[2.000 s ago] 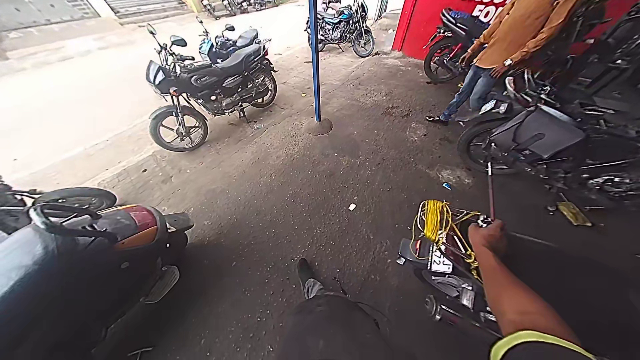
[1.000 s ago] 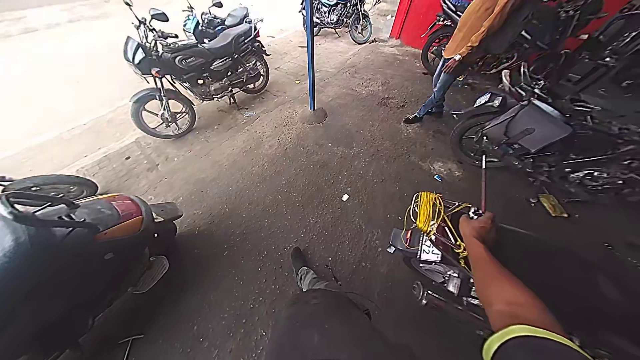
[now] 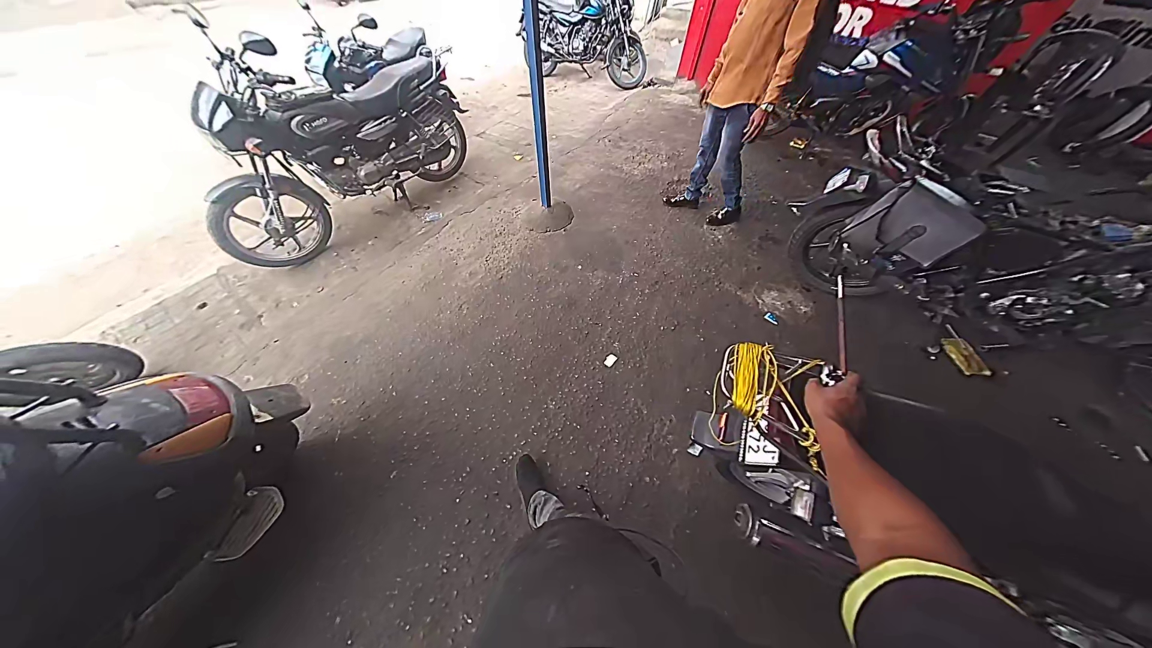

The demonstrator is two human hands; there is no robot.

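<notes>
My right hand (image 3: 834, 401) is closed around the near end of a long thin rod-like tool (image 3: 841, 324), which points away from me; its exact kind cannot be told. Just left of the hand, a bundle of yellow rope (image 3: 749, 380) is tied on the rear of a motorcycle (image 3: 796, 495), above its number plate. More yellow rope runs down beside the plate. The motorcycle's front part is hidden by my arm and the frame edge. My left hand does not show.
A scooter (image 3: 193, 405) stands at the left. Behind are a black motorcycle (image 3: 360, 126), a blue post (image 3: 540, 108) with a concrete base and a person in an orange shirt (image 3: 760, 45). A motorcycle with a grey cover (image 3: 913, 222) stands at the right among several others.
The person in the orange shirt has moved left, and stands with both feet in view. My right hand keeps hold of the rod-like tool beside the yellow rope.
</notes>
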